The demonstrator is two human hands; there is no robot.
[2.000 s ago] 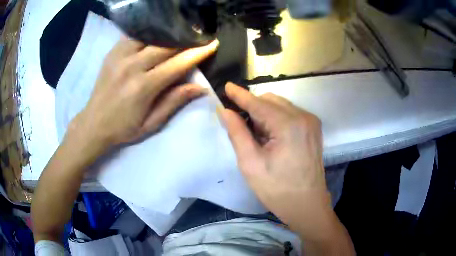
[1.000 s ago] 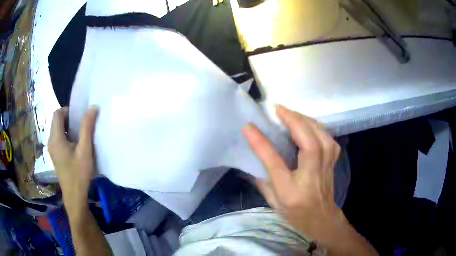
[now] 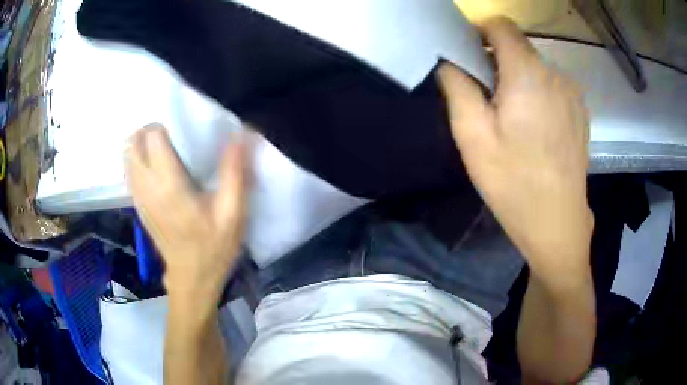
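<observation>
A black fabric panel [image 3: 339, 113] lies across the white tabletop and hangs over its front edge toward the lap. A white fabric panel [image 3: 361, 30] lies against its upper side. Another white piece [image 3: 282, 199] shows below the black one at the table edge. My right hand [image 3: 520, 128] pinches the black and white layers at their right end between thumb and fingers. My left hand [image 3: 188, 195] is blurred, thumb and fingers apart, over the white piece at left; whether it touches the cloth I cannot tell.
Grey metal snips or tweezers [image 3: 614, 45] lie at the upper right. The yellowish lit machine bed [image 3: 493, 9] shows at the top. A blue basket [image 3: 79, 301] and pale pieces [image 3: 135, 338] are at lower left. A worn brown taped surface [image 3: 26, 128] is at far left. Black and white cloth hangs at right.
The cloth has come away from the machine bed and been turned, so its black face now shows. My right hand has moved up and right with it; my left hand has moved right.
</observation>
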